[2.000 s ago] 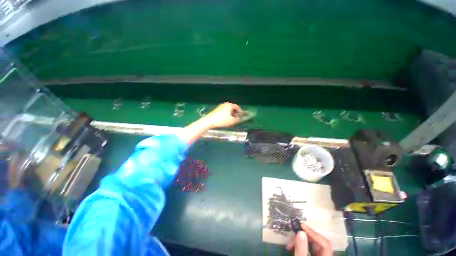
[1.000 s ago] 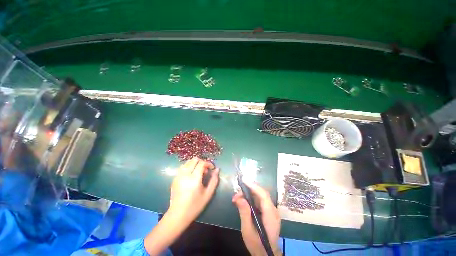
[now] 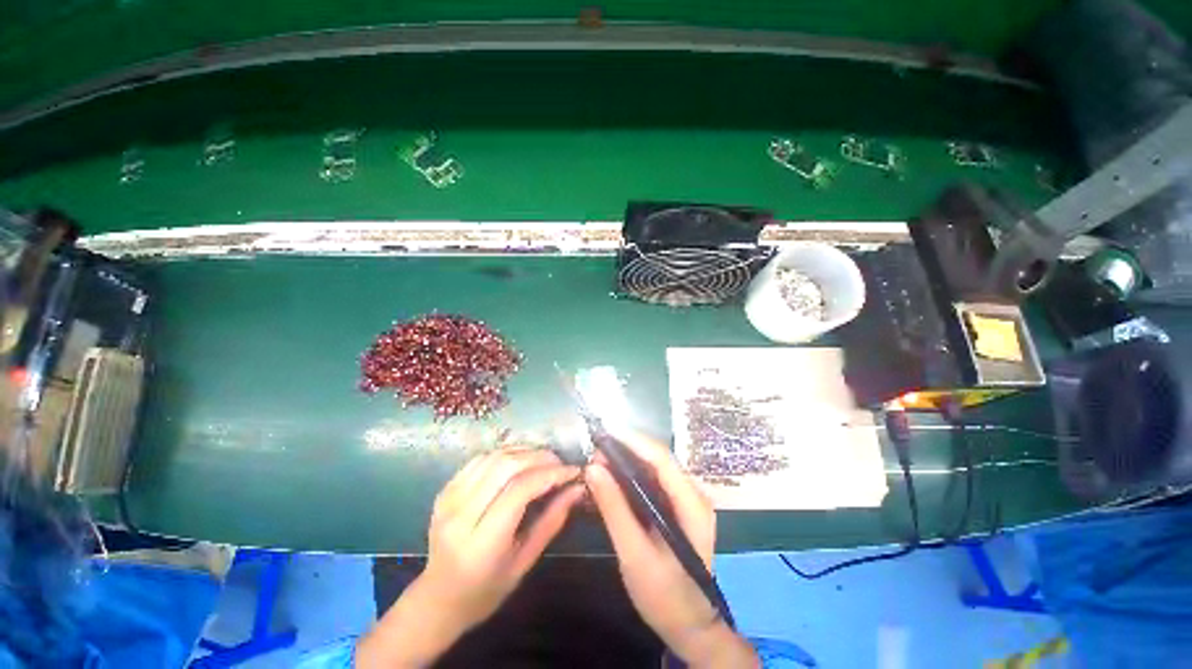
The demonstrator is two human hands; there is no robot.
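Observation:
My left hand (image 3: 486, 523) is at the bench's front edge, fingertips pinched together next to my right fingertips. Something small and dark shows between the fingertips; I cannot tell what it is. My right hand (image 3: 654, 523) holds the black soldering iron (image 3: 641, 486), its thin tip pointing up and away over the bench. A bright whitish patch (image 3: 603, 387), washed out by glare, lies by the tip. The pile of red-brown components (image 3: 442, 365) is beyond my left hand. Small dark leaded parts (image 3: 736, 438) are spread on the pale board (image 3: 837, 457) to the right.
A black fume fan (image 3: 690, 255) and a white tub (image 3: 805, 293) of small silvery parts stand behind the board. The soldering station (image 3: 902, 320) and yellow sponge (image 3: 996, 337) are at the right. Spaced workpieces (image 3: 433, 160) lie on the green strip. Black cords (image 3: 915, 559) hang over the front edge.
My left hand has come back from the far green strip, then moved from the red-brown pile to my right hand. My right hand has left the pale board with the iron. The view has shifted.

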